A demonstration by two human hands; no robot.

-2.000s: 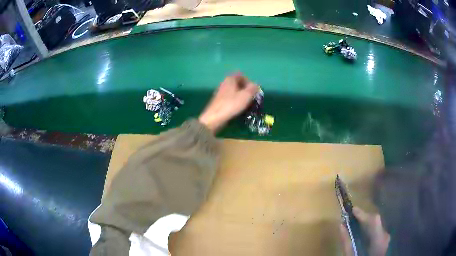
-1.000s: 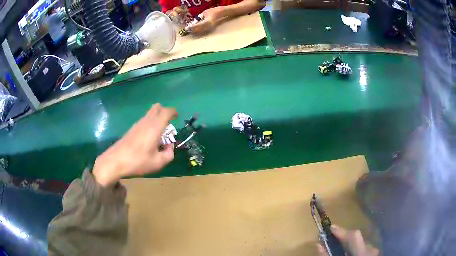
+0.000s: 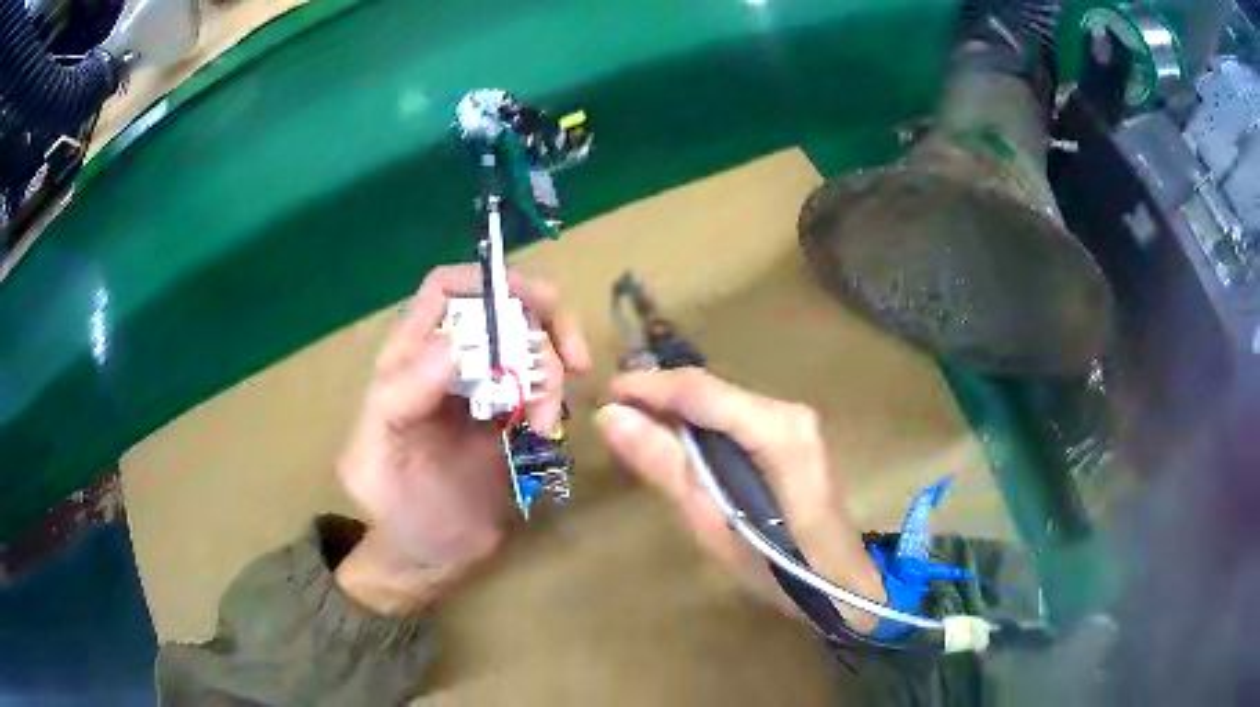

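Observation:
My left hand (image 3: pixel 449 442) holds a white plastic housing (image 3: pixel 491 356) above the tan cardboard. A circuit board (image 3: pixel 532 467) hangs below the housing, by a short red wire. A white sleeve and a dark strip with a black part (image 3: pixel 491 221) stand up from the housing, past my fingers. My right hand (image 3: pixel 746 449) holds the black soldering iron (image 3: pixel 732 477), with its blurred tip (image 3: pixel 629 297) pointing up and left, to the right of the housing and apart from it. A pale hose runs back along the iron.
A white, black and yellow assembly (image 3: pixel 484 115) lies on the green belt (image 3: pixel 304 180) beyond the cardboard (image 3: pixel 691 249). A large fume hood (image 3: pixel 953 269) stands at the right. A solder reel (image 3: pixel 1150 55) is at upper right. A blue strap (image 3: pixel 905 580) is on my right wrist.
My left hand has picked a housing assembly up off the belt and brought it over the cardboard. My right hand has moved the iron closer to it. The view has turned, showing the hood and reel.

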